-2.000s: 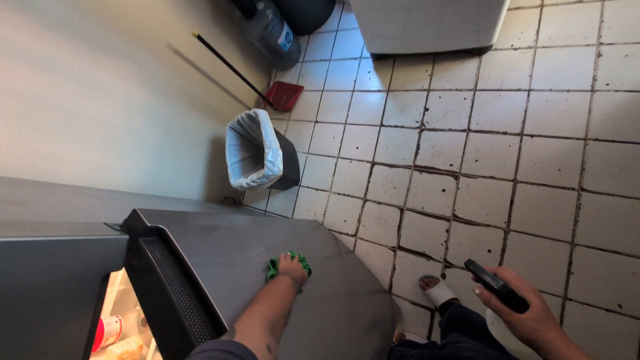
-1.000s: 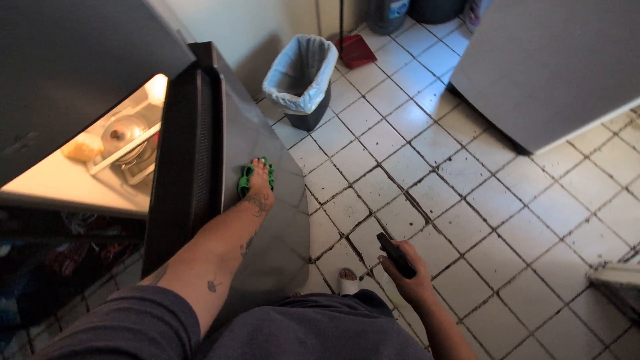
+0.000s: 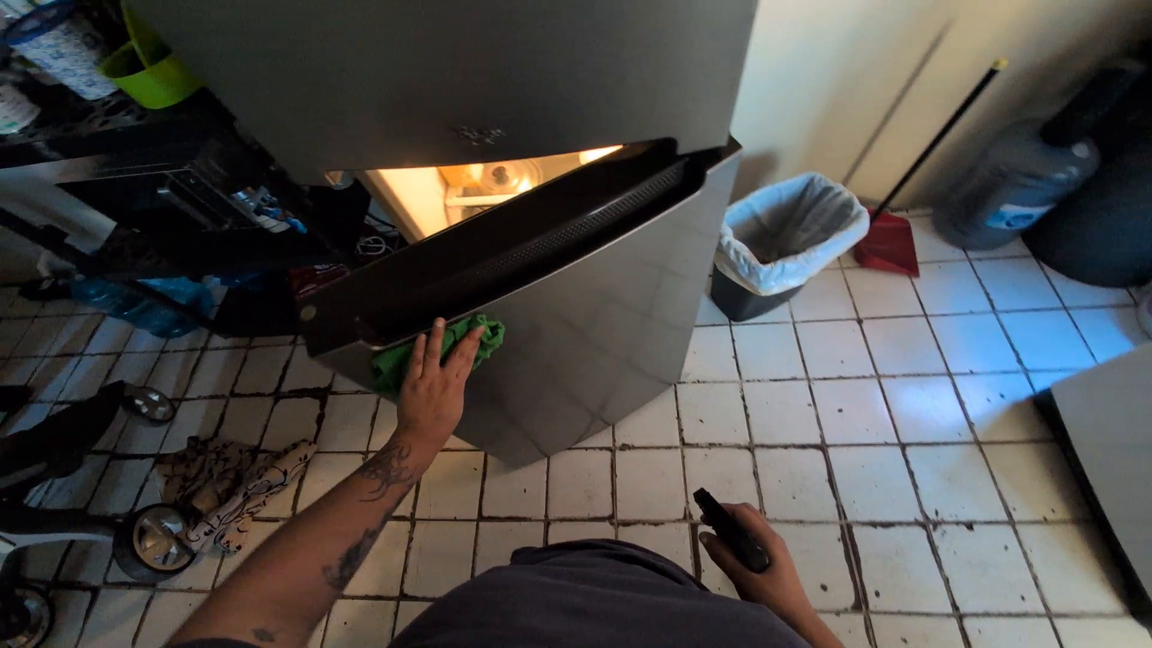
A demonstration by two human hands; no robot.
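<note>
My left hand [image 3: 436, 387] presses a crumpled green cloth [image 3: 486, 335] against the upper corner of the grey refrigerator door [image 3: 594, 315], just below its dark top edge. The door stands ajar, and a lit shelf [image 3: 495, 180] with a glass lid or dish shows through the gap. Over the floor at the lower right, my right hand [image 3: 751, 558] is closed around a black spray-bottle head or similar handle [image 3: 731, 531]; whatever is below it is hidden.
A lined trash bin [image 3: 765, 288] stands beyond the door, near a red dustpan [image 3: 886, 245] and a large water jug [image 3: 1017, 180]. Lower left are a patterned cloth [image 3: 243, 486] and a wheeled frame [image 3: 153, 540]. A white appliance [image 3: 1107, 450] stands at right.
My left hand and the green cloth have moved across the door to its corner near the dark top edge. My right hand still holds the black object. The view has turned strongly.
</note>
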